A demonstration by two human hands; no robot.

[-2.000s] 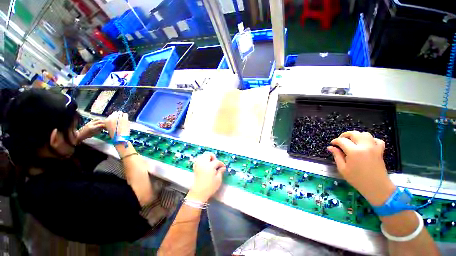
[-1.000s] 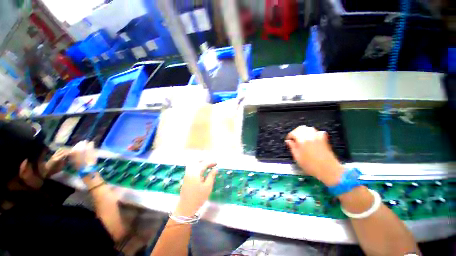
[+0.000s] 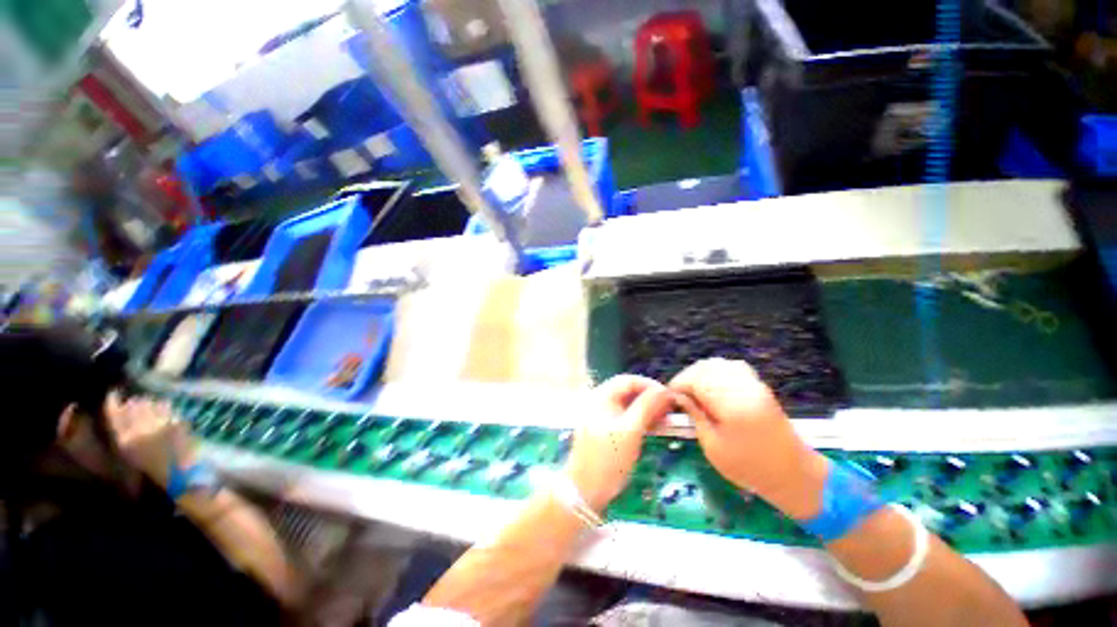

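My left hand [image 3: 610, 443] and my right hand [image 3: 739, 429] meet with fingertips together above the green circuit board panels [image 3: 677, 492], at the near edge of the black component tray [image 3: 729, 328]. The fingertips are pinched; whatever is between them is too small and blurred to make out. The tray holds a loose pile of tiny black components. My right wrist wears a blue anti-static strap [image 3: 843, 500] and a white band. The board row carries many small dark and pale parts.
A neighbour in black [image 3: 74, 490] works at the left. A blue parts bin [image 3: 333, 348] and a tan sheet [image 3: 495, 328] lie left of the black tray. A blue coiled cord [image 3: 937, 184] hangs at the right. Yellow loops [image 3: 1033, 317] lie on the green surface. Red stools [image 3: 671, 67] stand behind.
My right hand has moved from over the black tray towards the left. My left hand has moved right, and the fingertips now meet. The camera view has turned to the right.
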